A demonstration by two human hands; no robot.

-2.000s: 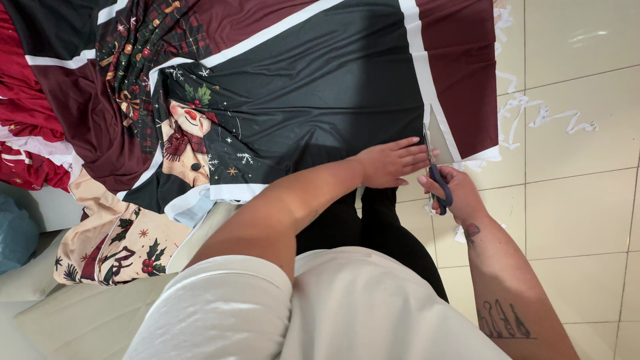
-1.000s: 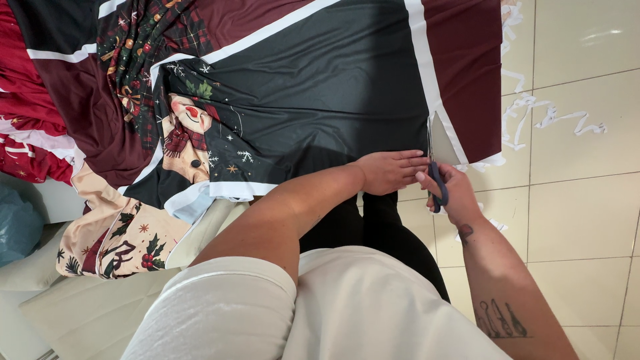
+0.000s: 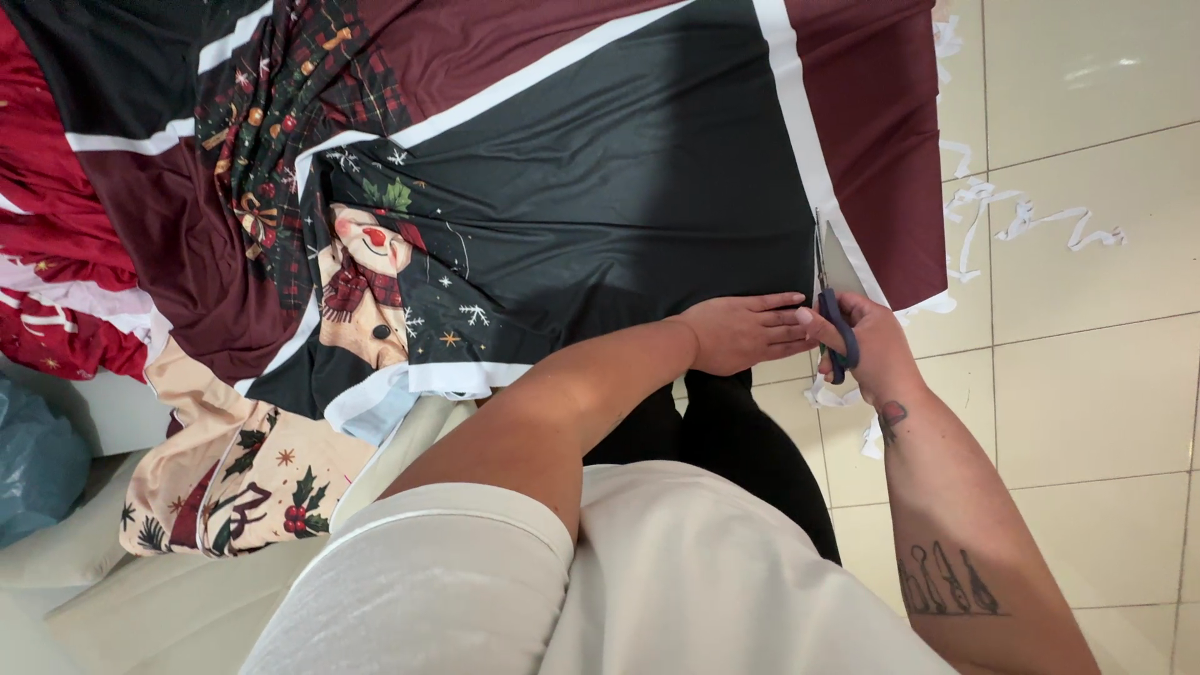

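My right hand [image 3: 867,347] grips a pair of scissors [image 3: 837,328] with dark blue handles, its blades pointing up along the edge of the black printed fabric [image 3: 600,187]. A narrow wedge-shaped gap lies between the black fabric and the white strip [image 3: 797,103] that borders the maroon fabric [image 3: 872,141]. My left hand [image 3: 745,333] rests flat on the lower edge of the black fabric, fingers extended toward the scissors. A snowman print [image 3: 370,248] shows on the black fabric's left part. What lies under the fabric is mostly hidden.
White fabric scraps [image 3: 984,202] lie on the tiled floor [image 3: 1087,375] at right. Beige fabric with holly print [image 3: 272,469] hangs over a light cushioned seat [image 3: 103,600] at lower left. Red fabric [image 3: 56,216] is bunched at far left, above a blue plastic bag [image 3: 37,459].
The scissor blades look nearly closed now, while they stood further apart two seconds ago. Both hands have stayed close together at the fabric's lower edge.
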